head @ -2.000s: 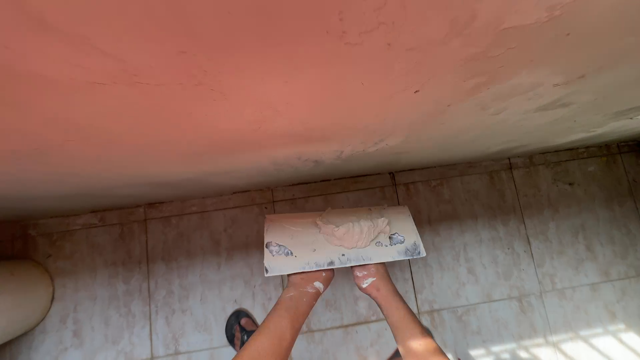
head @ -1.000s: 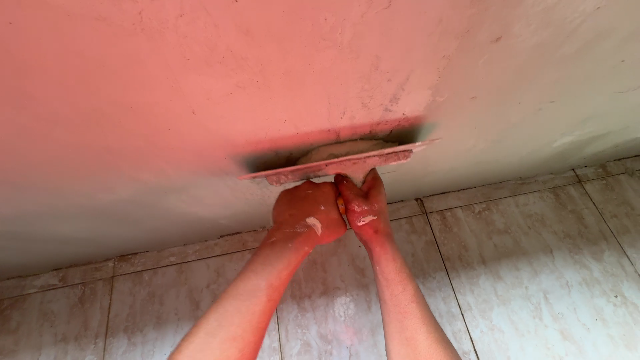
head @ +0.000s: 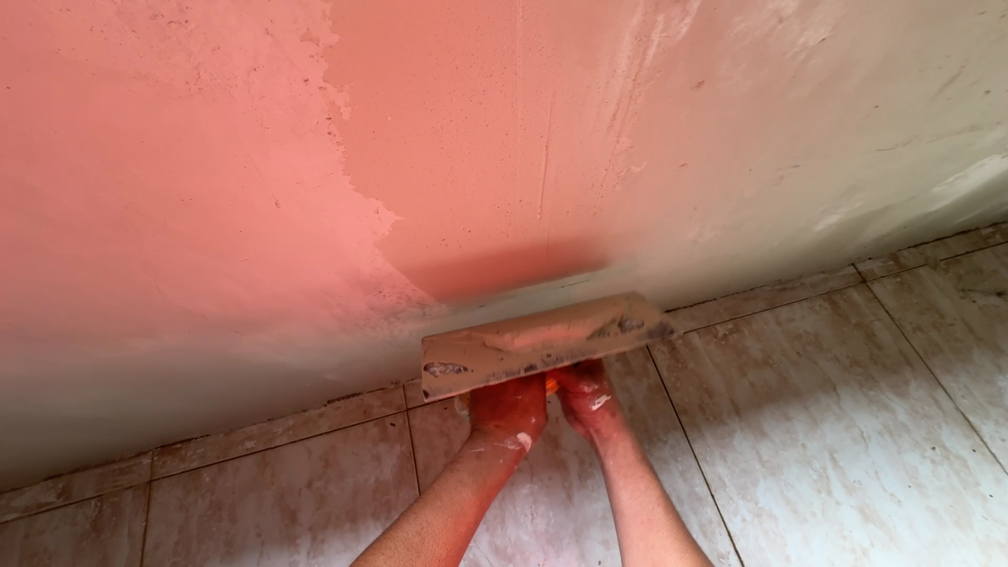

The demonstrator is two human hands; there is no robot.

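Note:
A wide plastering blade (head: 543, 342), smeared with plaster and marked with dark patches, is tilted close to the foot of the wall. A soft mound of plaster (head: 543, 335) lies on its face. Beneath the blade's near edge my left hand (head: 508, 409) is closed on its handle side, the fingers mostly hidden. My right hand (head: 584, 394) grips beside it, with a bit of orange showing between the two. Both hands bear white smears. Above the blade, the wall (head: 465, 157) carries a smooth, darker wet-looking band next to a paler, rough-edged coat.
Marbled floor tiles (head: 795, 394) with dark joints run below the wall. A narrow tile strip (head: 276, 433) follows the wall's foot on both sides of the blade.
Two seconds ago the blade was over the floor tiles, plaster on top; a second ago it was against the wall. Now its plastered face shows again, and a smooth band is visible above it.

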